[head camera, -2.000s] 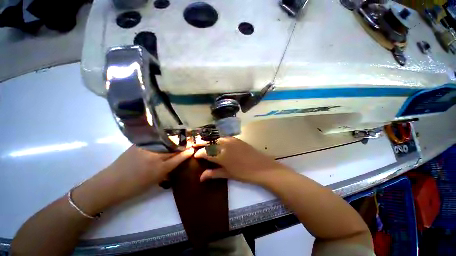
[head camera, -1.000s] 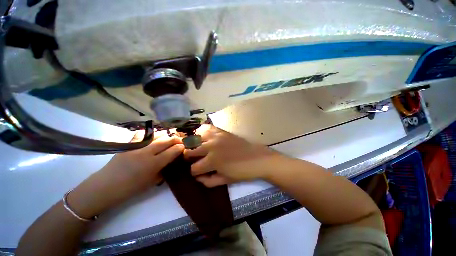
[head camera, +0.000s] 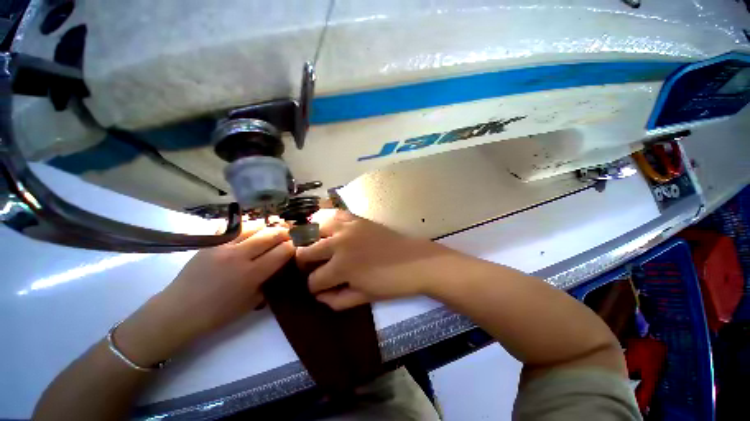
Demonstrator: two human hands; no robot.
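Note:
A dark brown fabric band [head camera: 325, 329] runs from under the machine head over the table's front edge towards my lap. My left hand [head camera: 226, 271] lies on the band's left side, fingertips close to the lit needle area. My right hand [head camera: 362, 256] is on its right side, with fingers bent and pressing or pinching the fabric. The white sewing machine [head camera: 444, 140] has a blue stripe and JACK lettering. Its tension knob [head camera: 256, 179] partly covers the view of the needle, and the presser foot cannot be made out clearly.
The curved metal guard [head camera: 99, 234] stands at the left. The ruler-marked table edge [head camera: 428, 327] runs below my forearms. Scissors with orange handles [head camera: 662, 160] lie at the table's right end. A blue basket [head camera: 678, 329] with red items is at the lower right.
The view has moved in closer to the machine than two seconds ago. Both hands stay by the needle area on the band; my right fingers are more bent than in the earliest frame.

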